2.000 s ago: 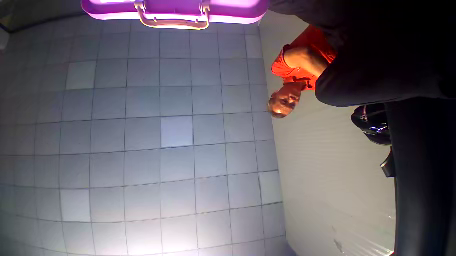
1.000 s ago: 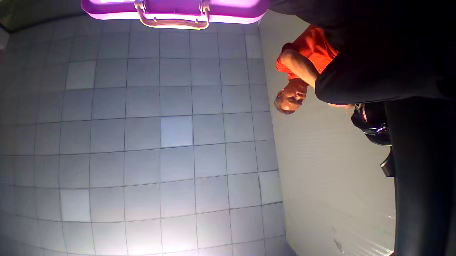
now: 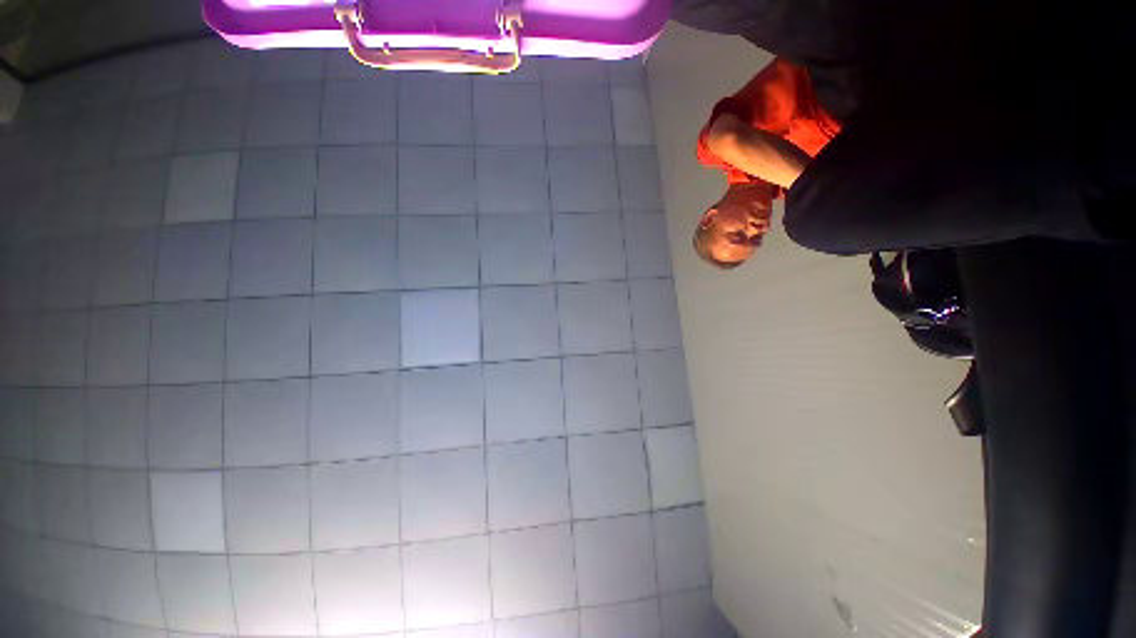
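Observation:
Neither of my hands shows in the view. A bright purple-pink case (image 3: 573, 28) with a tan handle is cut off by the top edge. A glossy black bag (image 3: 922, 299) lies against a long dark seat-like edge (image 3: 1053, 499) at the right. A small dark item (image 3: 965, 401) sits just below the bag at the same edge. A large dark shape, perhaps clothing, fills the upper right and hides what is behind it.
The picture is turned. A person in a red-orange shirt (image 3: 779, 106) is partly hidden behind the dark shape. A grid of pale tiles (image 3: 355, 337) fills the left and middle. A plain pale wall (image 3: 822, 436) lies between the tiles and the dark edge.
The person's head has shifted right and up in the picture. A hand seen near the black bag one second ago no longer shows there. The bag has shifted slightly.

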